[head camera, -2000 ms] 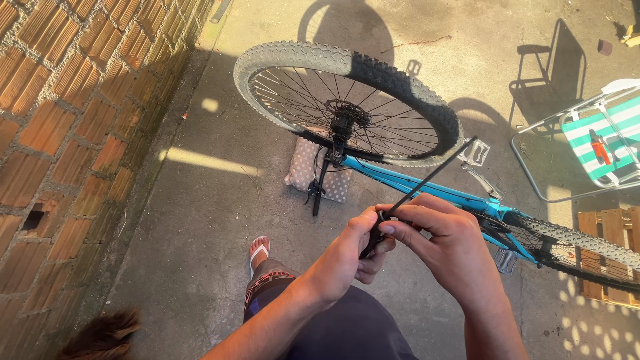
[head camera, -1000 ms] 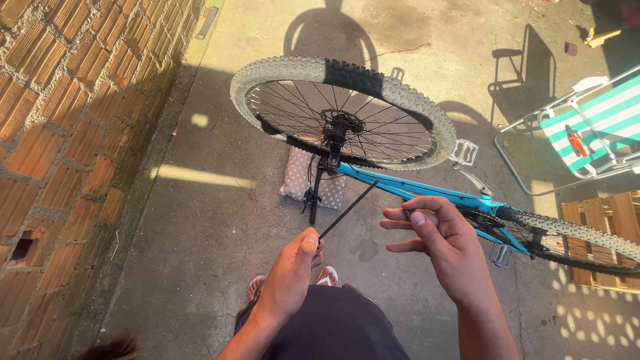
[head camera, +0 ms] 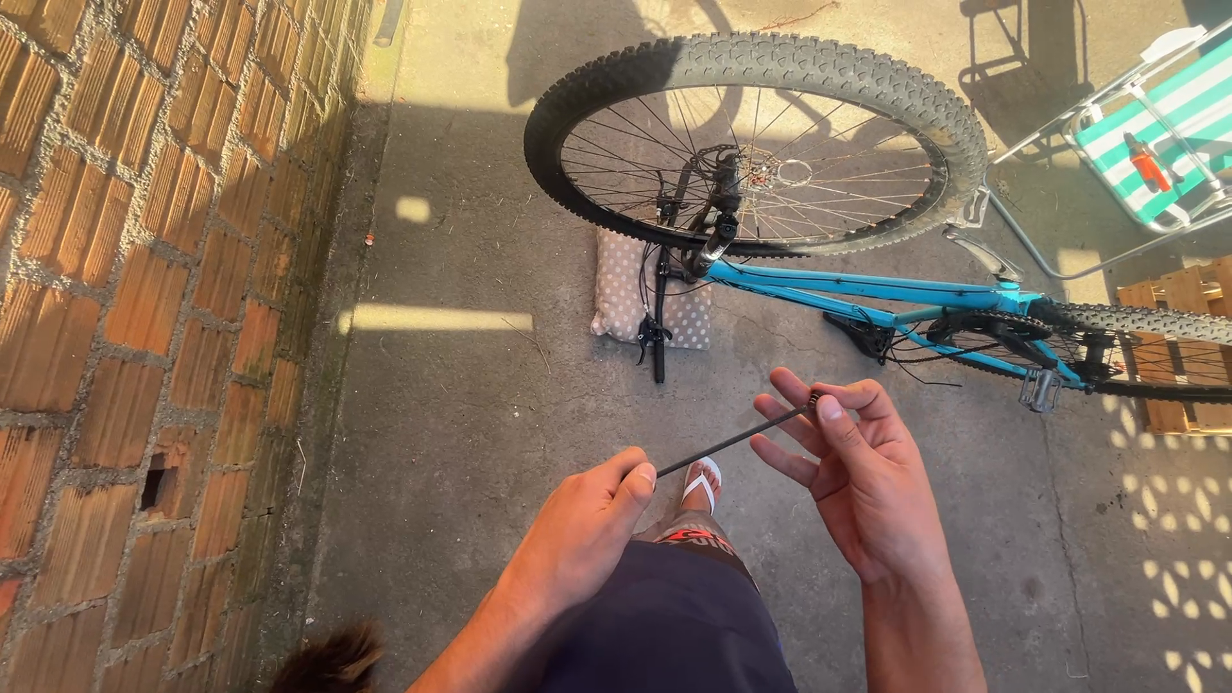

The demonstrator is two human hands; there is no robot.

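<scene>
My left hand [head camera: 602, 515] is closed around the lower end of a thin dark rod [head camera: 727, 446], perhaps a wheel skewer. Between the thumb and index finger of my right hand [head camera: 847, 448] is a small ribbed dark piece [head camera: 814, 399], which looks like a coil spring, at the rod's upper end. The other right fingers are spread. Beyond my hands a blue bicycle [head camera: 866, 286] stands upside down. Its front wheel [head camera: 828, 58] is in the fork, and its handlebar [head camera: 659, 308] rests on a dotted cushion [head camera: 611, 279]. The rod's end inside my left hand is hidden.
A brick wall [head camera: 125, 308] runs along the left. At the right, a striped folding chair [head camera: 1193, 106] holds a red-handled tool [head camera: 1147, 166]; a wooden pallet [head camera: 1179, 289] lies behind the rear wheel [head camera: 1155, 320]. Something brown and furry [head camera: 332, 659] shows at the bottom left.
A second ago my right fingers were apart from the rod; now they are at its upper end. Earlier still, both hands were together at its lower end. The view has shifted.
</scene>
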